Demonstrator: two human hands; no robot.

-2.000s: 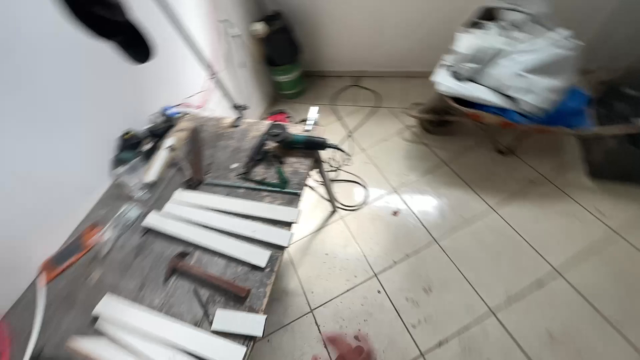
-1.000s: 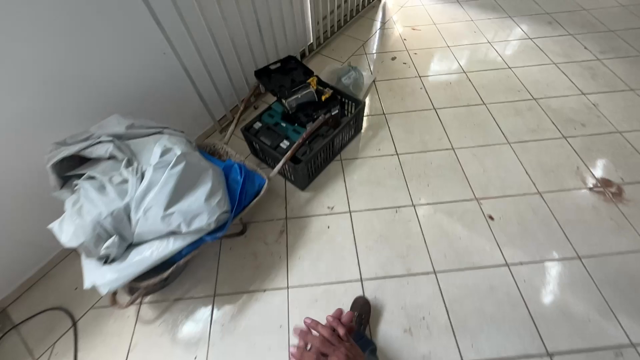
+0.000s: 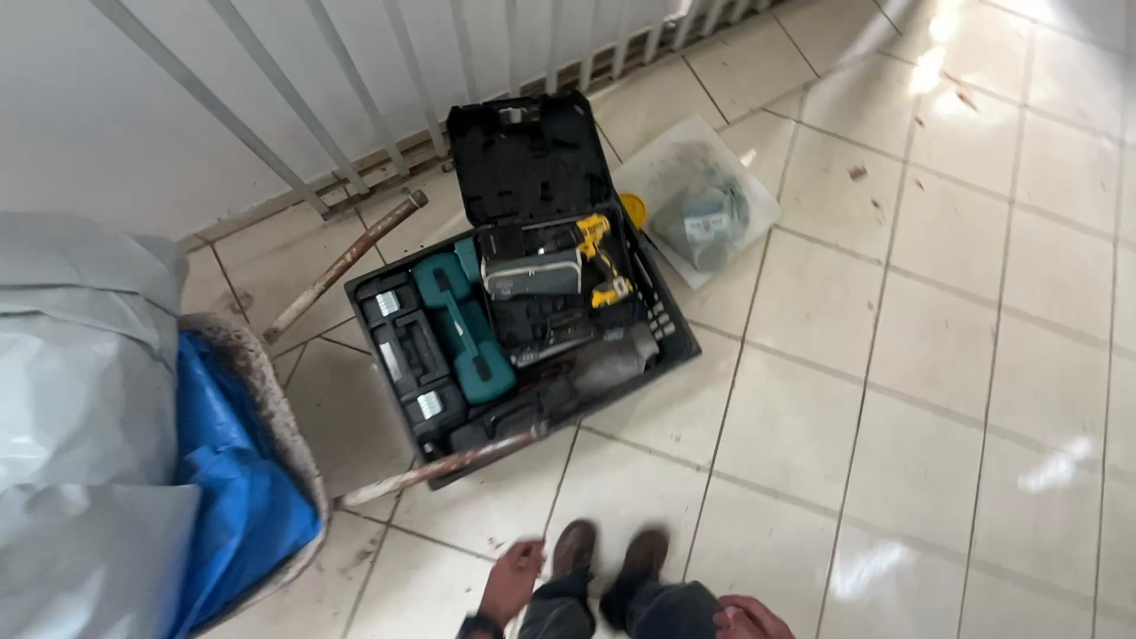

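Note:
My left hand [image 3: 515, 577] hangs beside my left leg, its fingers partly curled and nothing visible in it. My right hand [image 3: 750, 619] is at the bottom edge beside my other leg, partly cut off, with its fingers bent. Ahead of my shoes stands a black plastic crate [image 3: 685, 344]. It holds a black case [image 3: 410, 346], a teal case [image 3: 466, 333] and an open black tool case [image 3: 532, 164]. A yellow and black cordless drill [image 3: 603, 257] lies in the open case next to a grey pouch [image 3: 532, 274].
At left a wheelbarrow [image 3: 288, 426] carries grey sheeting [image 3: 80, 399] and a blue tarp [image 3: 235, 497]; its rusty handles [image 3: 351, 257] reach to the crate. Behind the crate is a barred metal gate [image 3: 342, 98]. A translucent bag [image 3: 710, 213] lies beside the crate on the tiled floor [image 3: 799, 426].
The view has swung from the workbench to the crate, which is now nearer. My hands, close together one second ago, are now apart on either side of my legs.

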